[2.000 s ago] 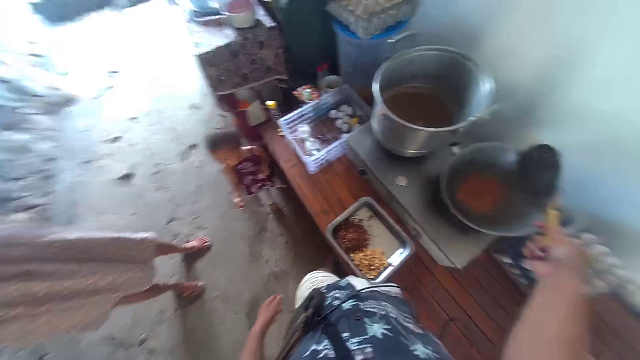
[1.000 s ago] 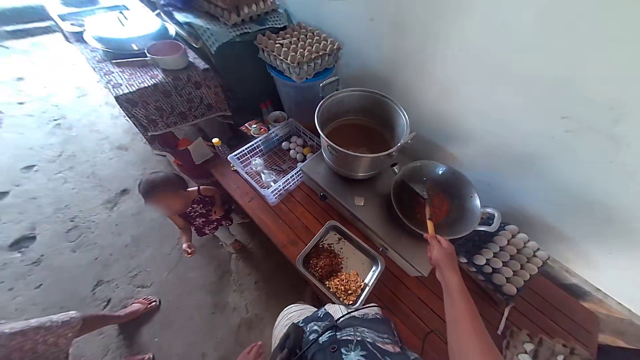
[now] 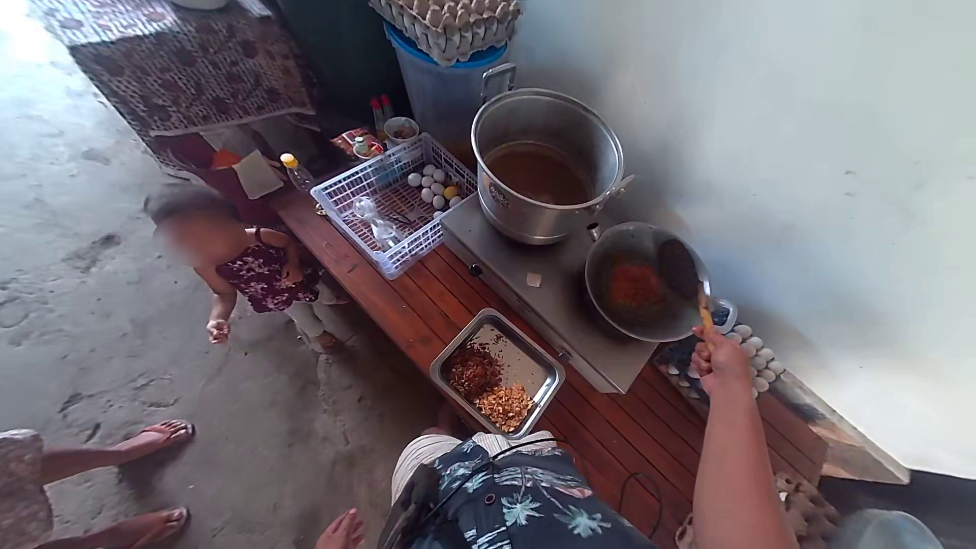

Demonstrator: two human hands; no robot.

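Observation:
My right hand [image 3: 717, 358] is closed around the wooden handle of a dark spatula [image 3: 679, 268], whose blade rests at the right inner side of a metal wok [image 3: 648, 316]. Reddish food [image 3: 634, 285] lies in the wok's bottom. The wok stands on a flat metal stove [image 3: 549, 305], beside a large aluminium pot [image 3: 545, 210] part-filled with brown liquid. My left hand [image 3: 341, 531] hangs low at the bottom edge, partly cut off, near my patterned shirt; nothing shows in it. In front of the stove, a steel tray [image 3: 555, 381] holds dark red flakes and golden chopped bits.
A small person [image 3: 263, 263] stands left of the wooden bench [image 3: 412, 305]; another person's sandalled feet [image 3: 156, 442] are at lower left. A white plastic basket [image 3: 396, 263] holds eggs. More eggs [image 3: 759, 354] lie right of the wok. Behind are a lidded bin [image 3: 450, 99] and the wall.
The spatula blade has moved from the middle of the wok to its right side, with my right hand still on the handle. The view has shifted a little.

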